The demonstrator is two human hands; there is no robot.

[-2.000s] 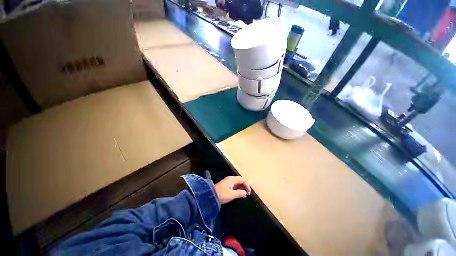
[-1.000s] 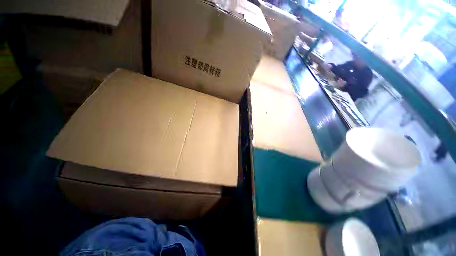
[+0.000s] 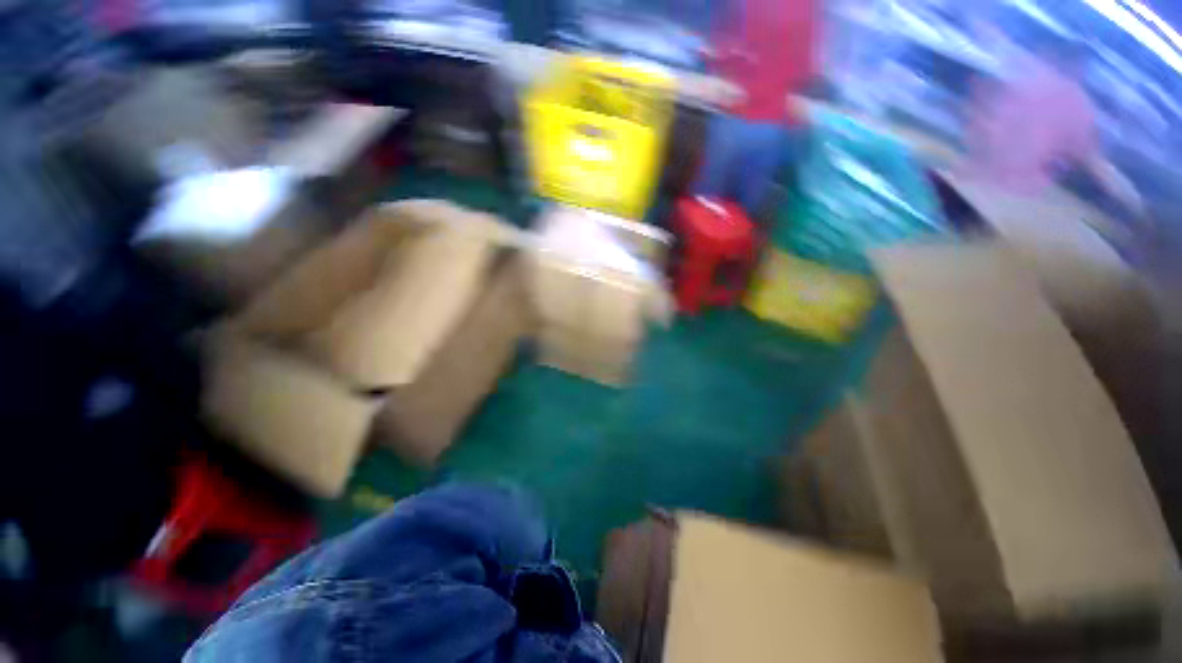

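Neither of my hands shows; only a blue denim sleeve [image 3: 428,570] is in view at the bottom. The picture is blurred. Nearest in front of me, at the bottom right, is a brown carton with a flat cardboard top [image 3: 797,596]. A larger brown carton with a long raised flap [image 3: 1024,427] stands at the right edge. An open carton [image 3: 292,408] with spread flaps stands on the floor at the left.
Green floor [image 3: 583,447] lies between the cartons. A small carton [image 3: 590,317] holds something white. Beyond are a yellow crate [image 3: 594,143], a red stool [image 3: 713,253] and a yellow crate [image 3: 813,295] under green plastic. A red stool [image 3: 223,538] is at lower left. People in red and pink stand behind.
The view has swung left, away from the bench. The white housings and conveyor have left the picture, and the floor and open cartons have come in. The hand seen two seconds ago is out of view.
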